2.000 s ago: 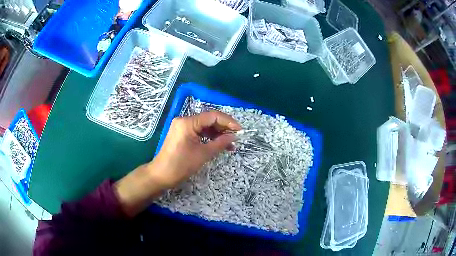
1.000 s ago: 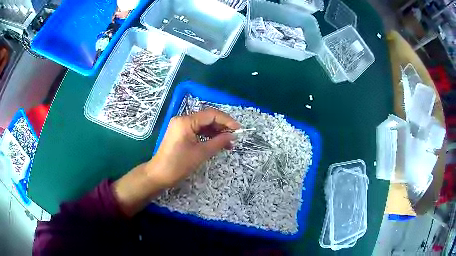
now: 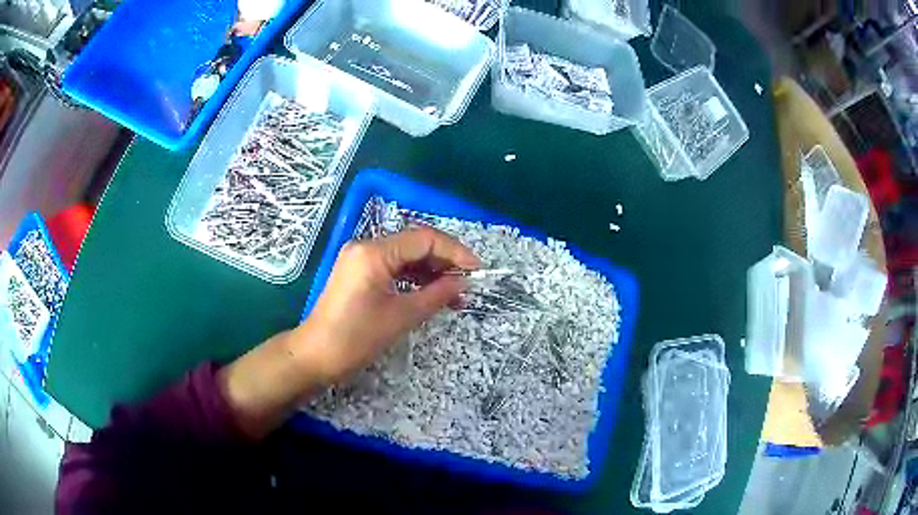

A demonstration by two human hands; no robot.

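My left hand comes in from the lower left in a dark maroon sleeve and is over the left part of the blue tray. Its thumb and fingertips pinch a thin pin, and a small white sleeve shows just past the fingertips, pointing right. The blue tray is full of small white sleeves. Loose thin metal pins lie on top of them in the middle and right, with more at the tray's far left corner. My right hand is not in view.
A clear tub of jumbled pieces stands beyond the tray's left side. More clear tubs and a second blue tray stand at the back. Clear lids lie right of the tray. Empty tubs are at the right edge.
The view has shifted slightly, so the tray and lids sit a little further left and lower. My left hand keeps its pinch over the tray with little visible movement.
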